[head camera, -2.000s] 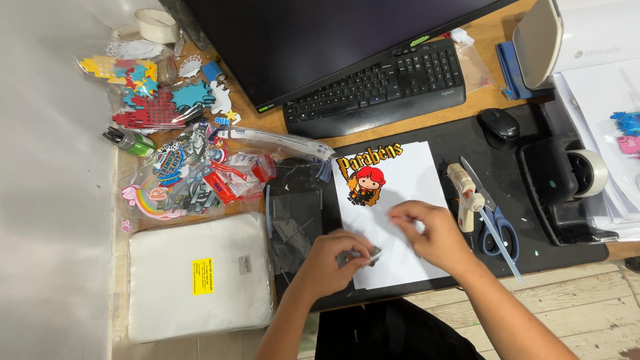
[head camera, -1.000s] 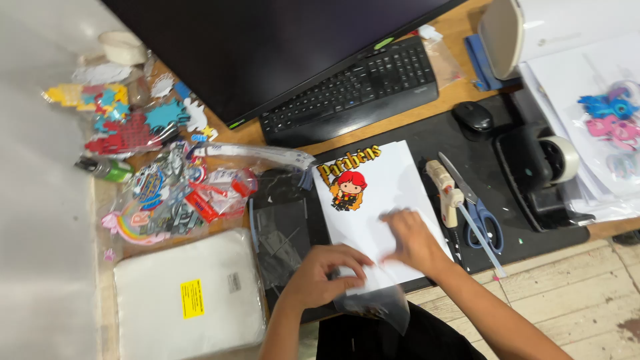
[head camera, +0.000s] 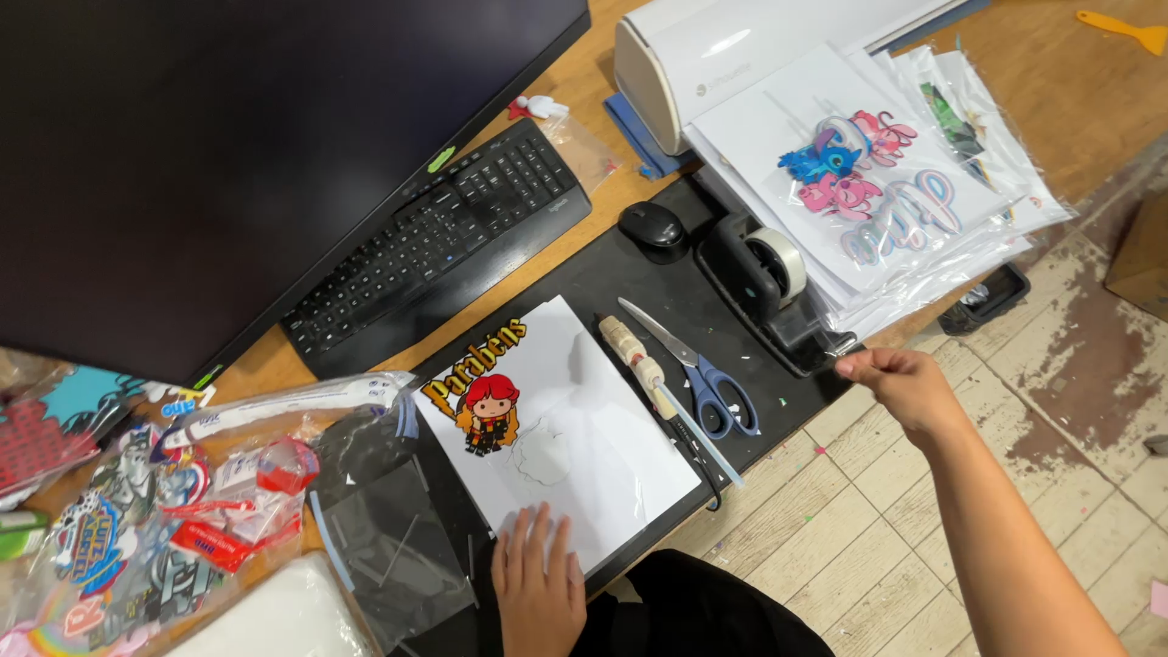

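Note:
My left hand [head camera: 540, 577] lies flat, fingers spread, on the lower left edge of a white paper sheet [head camera: 620, 438]. On the sheet are a cut-out of a red-haired cartoon figure [head camera: 489, 411] and yellow-and-black lettering [head camera: 474, 365]; a clear, thin-edged piece [head camera: 540, 456] lies below them. My right hand [head camera: 890, 379] is at the front end of a black tape dispenser [head camera: 744, 283] holding a roll of clear tape [head camera: 777, 260]. Its thumb and index finger are pinched together at the cutter; whether tape is between them is too small to tell.
Scissors with blue handles [head camera: 721, 392] and a hot glue gun [head camera: 630, 351] lie right of the sheet. Behind are a keyboard [head camera: 447, 237], mouse [head camera: 652, 228] and monitor [head camera: 274, 146]. Bagged prints [head camera: 876, 182] are stacked at the right, plastic packs of cut-outs [head camera: 182, 520] at the left.
My right hand has moved from above the sheet to the tape dispenser at the right. My left hand, earlier with bent fingers over the sheet's lower part, now rests flat. The view has turned toward the right.

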